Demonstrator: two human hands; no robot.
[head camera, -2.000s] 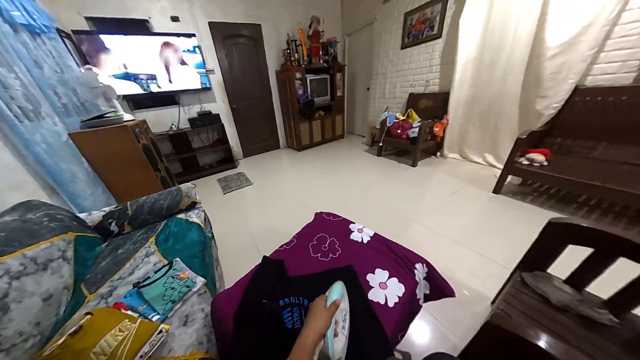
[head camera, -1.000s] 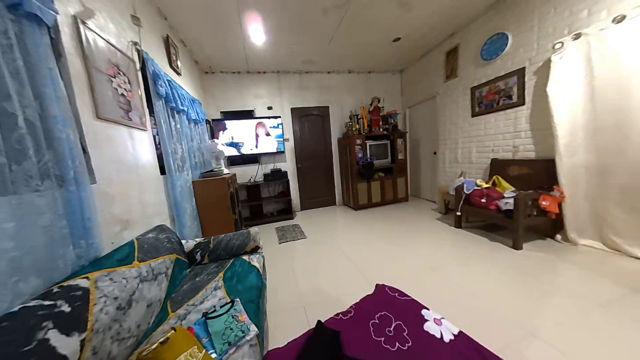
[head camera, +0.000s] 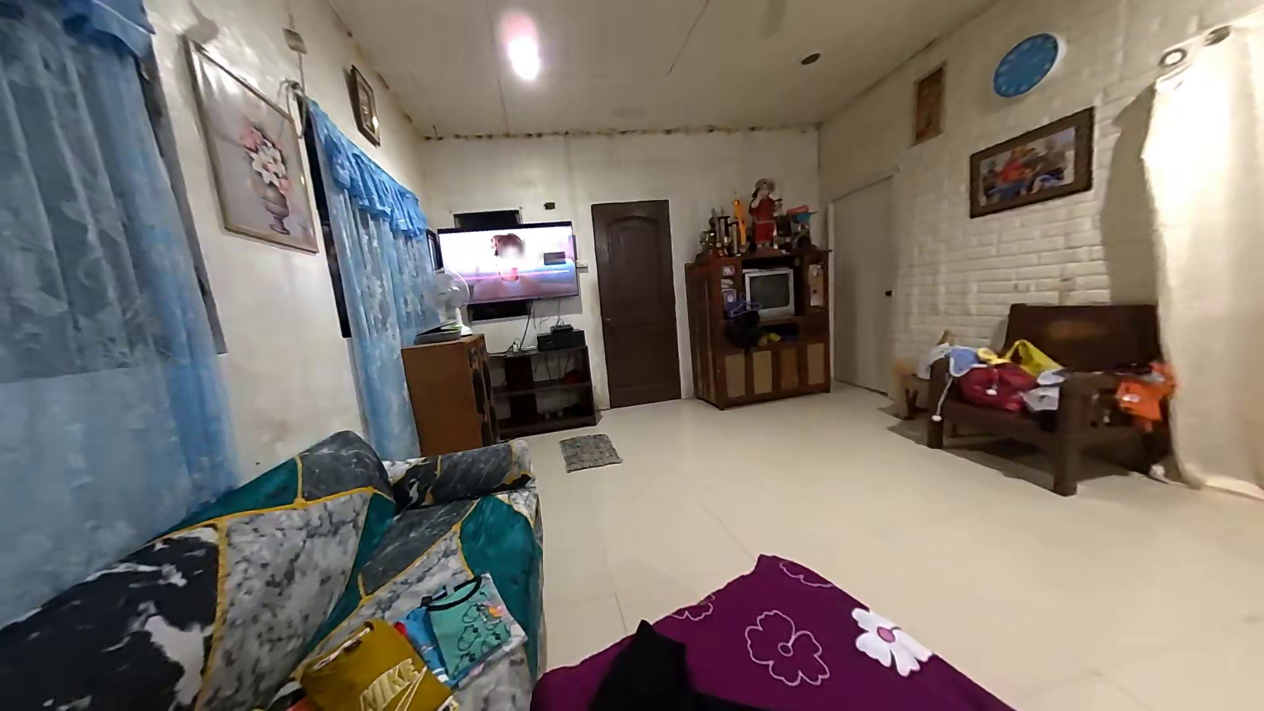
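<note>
Neither my left hand nor my right hand shows in the head view. At the bottom centre lies a purple cloth with white flowers, cut off by the lower edge. Part of a black garment rests on it. To the left, on the sofa seat, is a folded mustard-yellow garment with a printed logo. A folded teal garment with a print lies beside it. What my hands hold or touch is out of view.
The patterned sofa fills the lower left. A small mat lies on the tiled floor. Clothes cover a wooden armchair at the right. A television, a dark door and a wooden cabinet stand at the back.
The view has tilted up towards the room. Two seconds ago a hand held an iron on the black garment; hand and iron are now out of view. The television picture has changed.
</note>
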